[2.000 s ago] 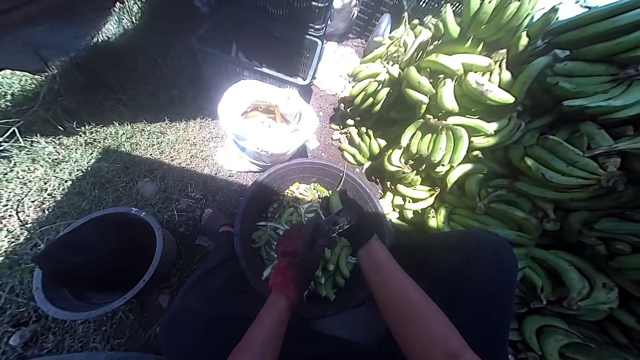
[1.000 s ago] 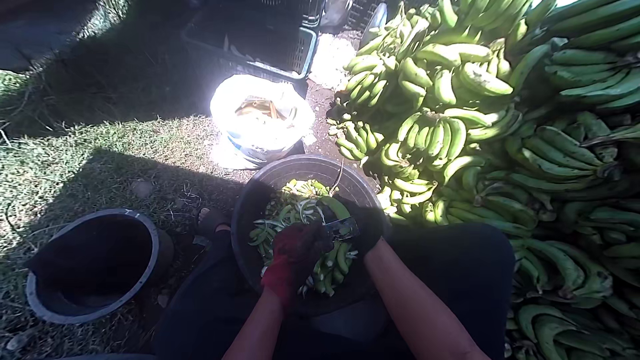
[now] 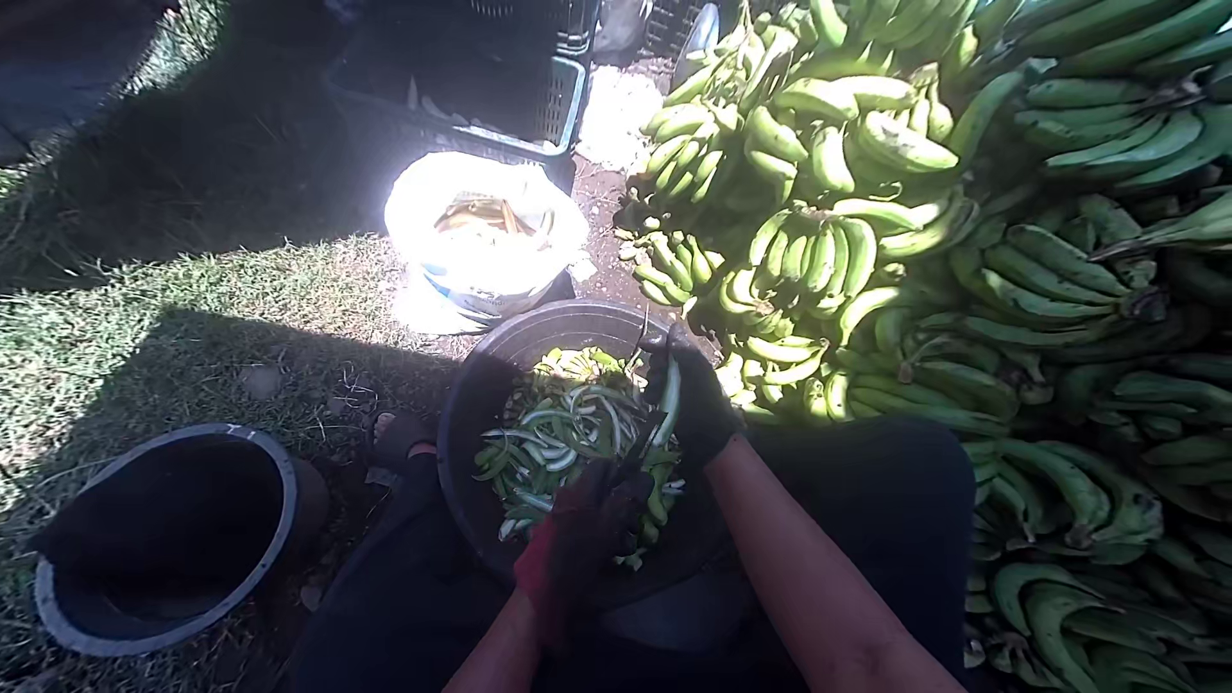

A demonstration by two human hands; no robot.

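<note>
My right hand (image 3: 688, 399), in a dark glove, grips a partly peeled green banana (image 3: 671, 399) over a round dark tub (image 3: 462, 385). Lower and to the left, my left hand (image 3: 587, 534), gloved in red and black, is closed around a knife (image 3: 643, 443); its handle is hidden and its dark blade lies against or close to the banana. Beneath both hands, the tub holds a heap of green peel strips (image 3: 563, 428). Shade and the gloves hide part of the heap.
Large bunches of green bananas (image 3: 813, 250) are piled at the right. Beyond the tub stands a white sack (image 3: 423, 231) with pale contents, and behind it a plastic crate (image 3: 568, 106). A second dark tub (image 3: 284, 491) rests on the grass at the left, near a sandaled foot (image 3: 399, 438).
The banana in my right hand now shows a pale peeled side. My left hand has moved down, slightly away from my right hand.
</note>
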